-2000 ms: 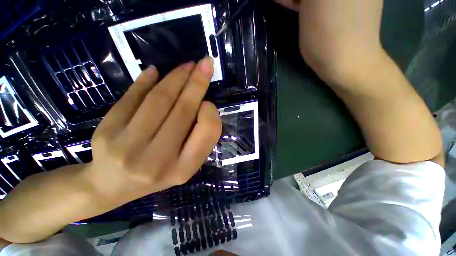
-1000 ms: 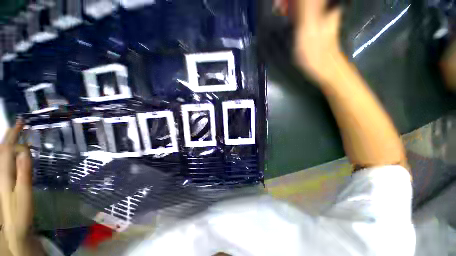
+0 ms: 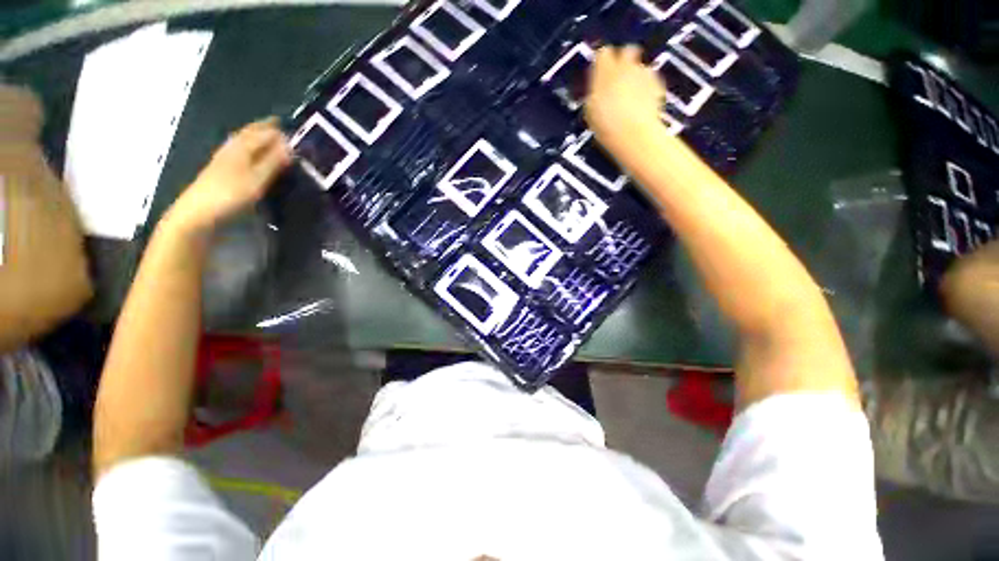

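A dark blister tray (image 3: pixel 422 203) lies turned diagonally in front of me, with rows of white-bordered panels (image 3: pixel 477 294) along two sides and a few between them. My left hand (image 3: pixel 254 164) is at the tray's left corner, its fingers closed on the edge. My right hand (image 3: pixel 630 99) is over the tray's upper middle, beside a panel (image 3: pixel 570 77). Its fingers are curled and blurred, and I cannot tell what they hold. Clear film (image 3: pixel 236 263) lies below my left hand.
A white paper sheet (image 3: pixel 131 126) lies at left on the dark green bench (image 3: pixel 668 312). Another dark tray (image 3: pixel 948 164) is at far right. Other people's arms (image 3: pixel 33 230) show at both sides. Red items (image 3: pixel 236 384) are below the bench edge.
The view is wider and the tray now lies diagonally. My left hand has moved to its left corner. My right hand has come from beyond the tray's right side to over it.
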